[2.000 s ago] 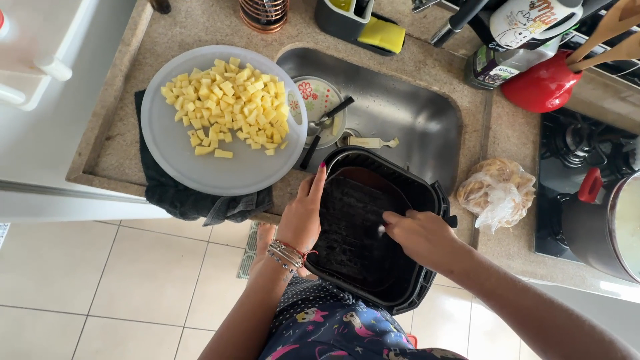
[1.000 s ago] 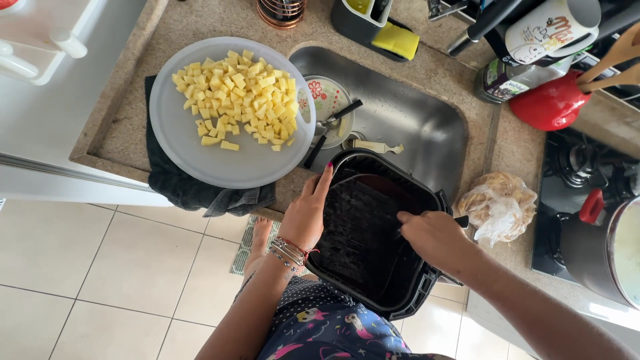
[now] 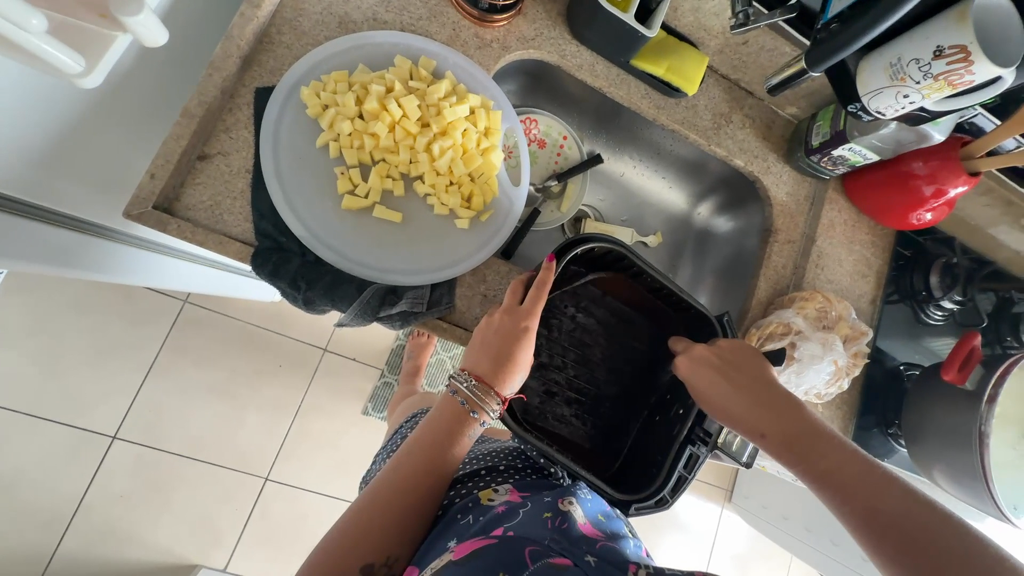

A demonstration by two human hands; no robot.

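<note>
I hold a black air fryer basket (image 3: pixel 616 384) tilted in front of my body, over the counter edge and the sink's near side. My left hand (image 3: pixel 508 340) grips its left rim, index finger extended along it. My right hand (image 3: pixel 732 384) is closed over the right side; a black handle end (image 3: pixel 774 357) sticks out behind it, and the rest of that utensil is hidden. The basket's bottom looks dark, with streaks. At the upper left, a round white cutting board (image 3: pixel 300 216) holds a heap of pale yellow cubes (image 3: pixel 424 132).
The steel sink (image 3: pixel 688 184) holds a floral plate (image 3: pixel 544 144) with black-handled cutlery. A dark cloth (image 3: pixel 296 280) lies under the board. A bag of food (image 3: pixel 812 344), a red utensil holder (image 3: pixel 912 188), a yellow sponge (image 3: pixel 670 62) and a pot (image 3: pixel 948 432) stand around the sink and stove.
My right hand has moved to the right, from over the basket's middle toward its right side. My left hand stays on the left rim.
</note>
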